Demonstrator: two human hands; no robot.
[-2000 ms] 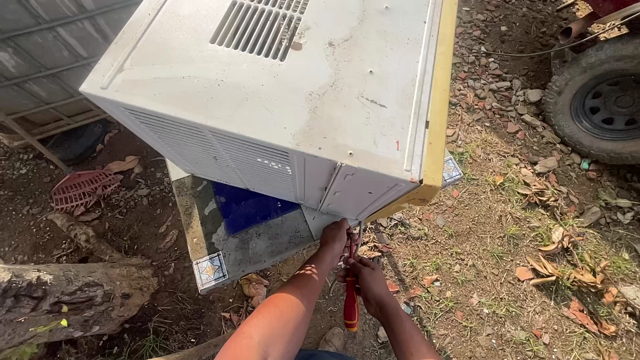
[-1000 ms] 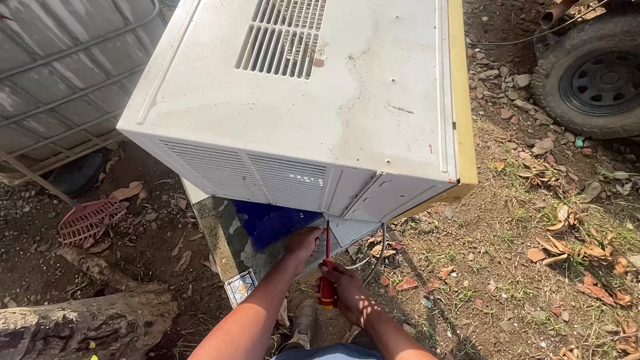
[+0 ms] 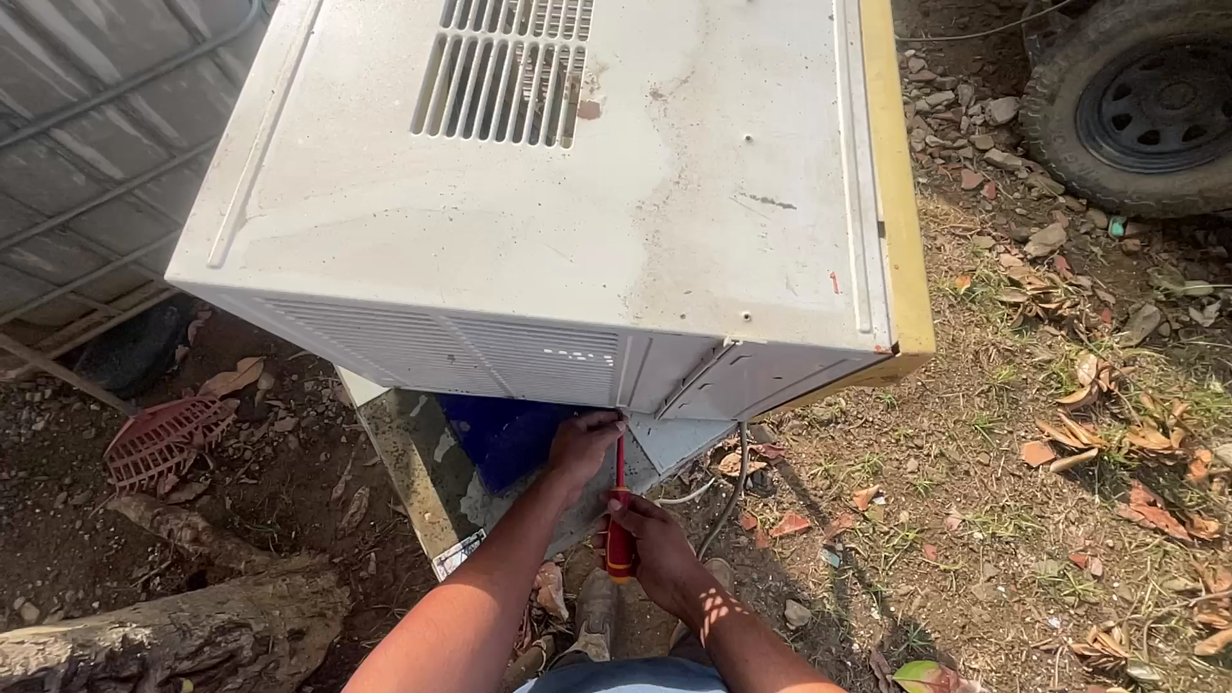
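Observation:
A white metal window air conditioner casing [image 3: 539, 221] with vent slots and a yellowed front frame [image 3: 895, 192] stands on a tiled slab [image 3: 414, 472]. My right hand [image 3: 654, 544] is closed around the red and yellow handle of a screwdriver [image 3: 620, 539], whose red shaft points up at the lower edge of the casing's near side. The fingertips of my left hand [image 3: 585, 443] are at the shaft's upper end, against that edge; whether they pinch the shaft or a screw cannot be told. The screwdriver's tip is hidden. A grey power cord [image 3: 736, 491] hangs down right of my hands.
A blue tile [image 3: 500, 438] lies on the slab under the casing. At left are a red rake head [image 3: 164, 438], a log [image 3: 183, 616] and a metal-barred tank [image 3: 106, 125]. A vehicle wheel [image 3: 1145, 106] stands at upper right. Stones and dry leaves [image 3: 1078, 443] lie on the ground.
Two seconds ago my hands were close together by the casing's lower corner; now my left hand is at the shaft's upper end, my right lower on the handle. The view has shifted.

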